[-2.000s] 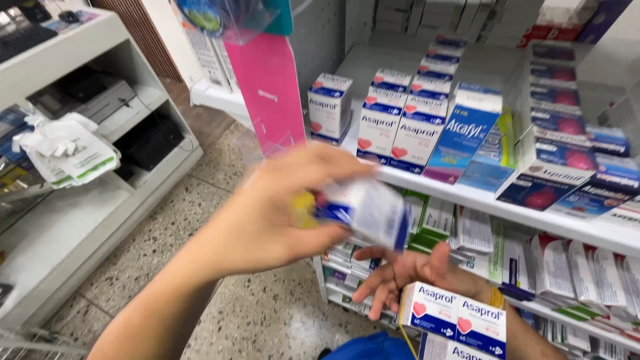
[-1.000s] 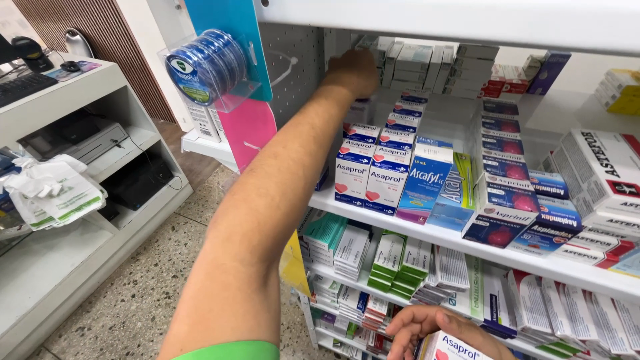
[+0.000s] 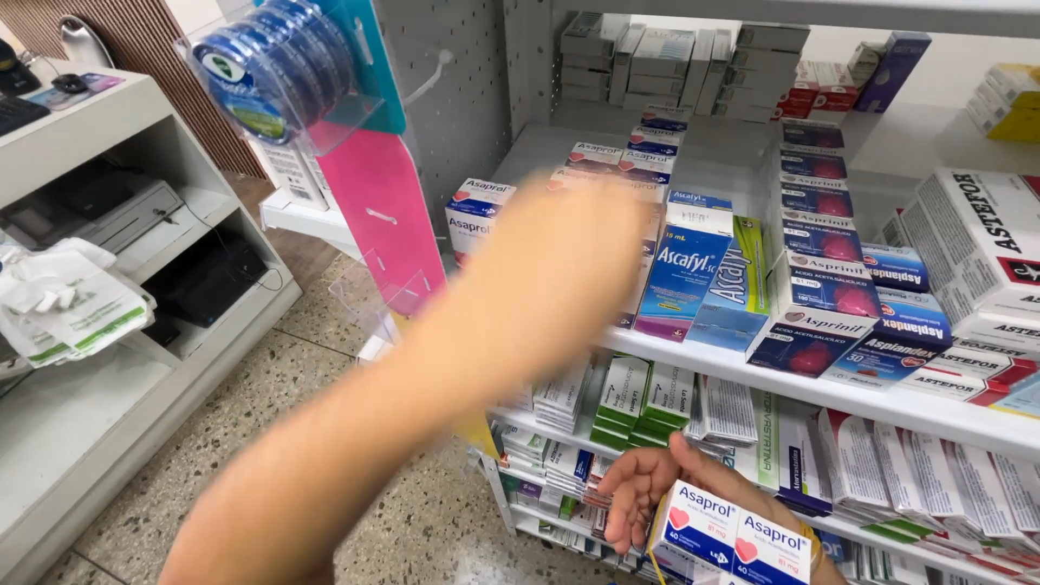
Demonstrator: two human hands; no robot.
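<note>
My left hand (image 3: 597,236), blurred and seen from the back, is over the front of the Asaprol boxes (image 3: 595,156) on the white shelf; its fingers are hidden, so whether it holds a box cannot be told. One Asaprol box (image 3: 481,199) stands apart to its left. An Ascafyl box (image 3: 678,268) stands just to its right. Lower down, my right hand (image 3: 650,487) is palm up with its fingers apart and slightly curled. Several Asaprol boxes (image 3: 703,524) are stacked over its wrist and forearm, beside a yellow band.
Asprinil boxes (image 3: 812,325), Asplandex boxes (image 3: 902,337) and large Astefor boxes (image 3: 983,236) line the shelf (image 3: 942,406) to the right. Lower shelves hold medicine boxes (image 3: 621,398). A pink display strip (image 3: 382,211) hangs at the shelf's left end; a white counter (image 3: 203,284) stands farther left.
Two seconds ago my left hand held a blurred box above my right hand. It then reached to the back left of the shelf and is now nearer the front edge.
</note>
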